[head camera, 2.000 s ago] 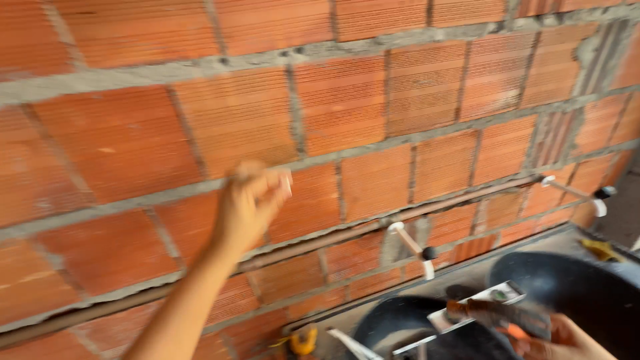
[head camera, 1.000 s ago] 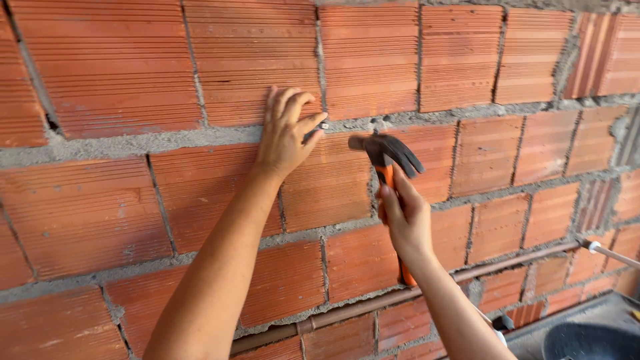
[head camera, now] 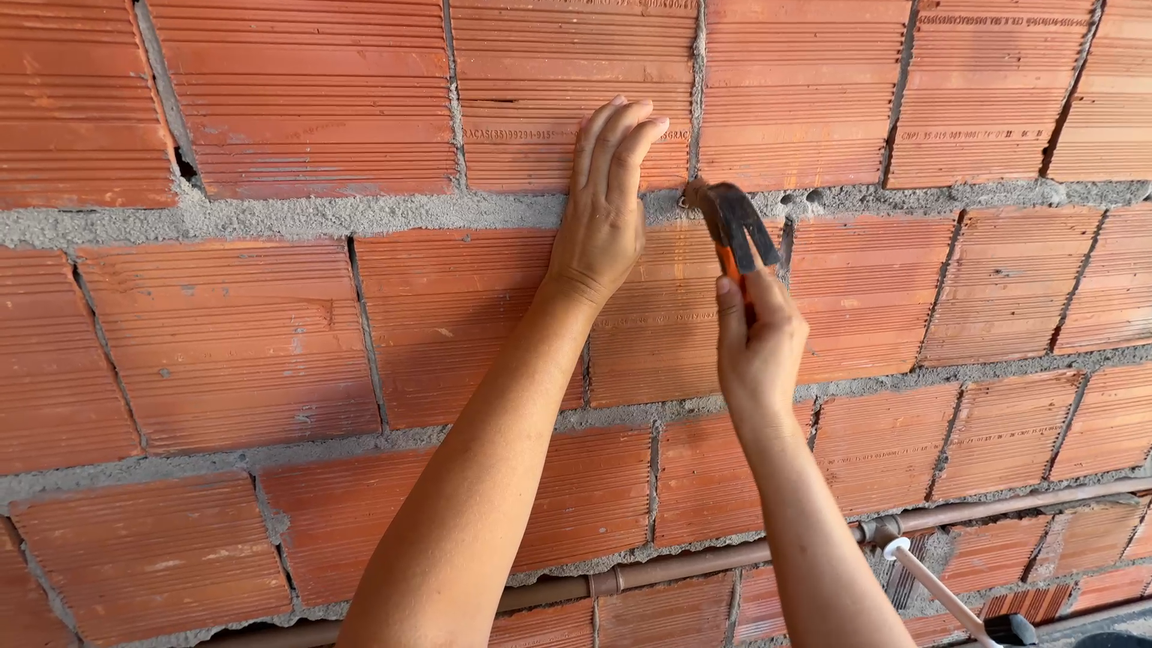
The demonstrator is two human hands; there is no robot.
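My right hand [head camera: 763, 351] grips a claw hammer [head camera: 733, 225] by its orange handle, close to the dark metal head. The hammer's face meets the mortar joint [head camera: 666, 205] of the hollow clay brick wall, and whatever lies under it is hidden. Just left of the hammer, my left hand [head camera: 607, 193] rests against the wall with its fingers extended upward. No object shows in that hand, though its palm side is hidden.
A brown pipe [head camera: 693, 567] runs along the lower wall, with a tee fitting [head camera: 882, 531]. From it a thin pale pipe [head camera: 940, 589] sticks out toward the lower right, near a black fitting [head camera: 1010, 628]. Small holes mark the mortar right of the hammer.
My left hand has gone from pinching a small item at the mortar joint to extended fingers on the wall. The hammer head has moved onto the joint. The view has shifted from the basins seen earliest.
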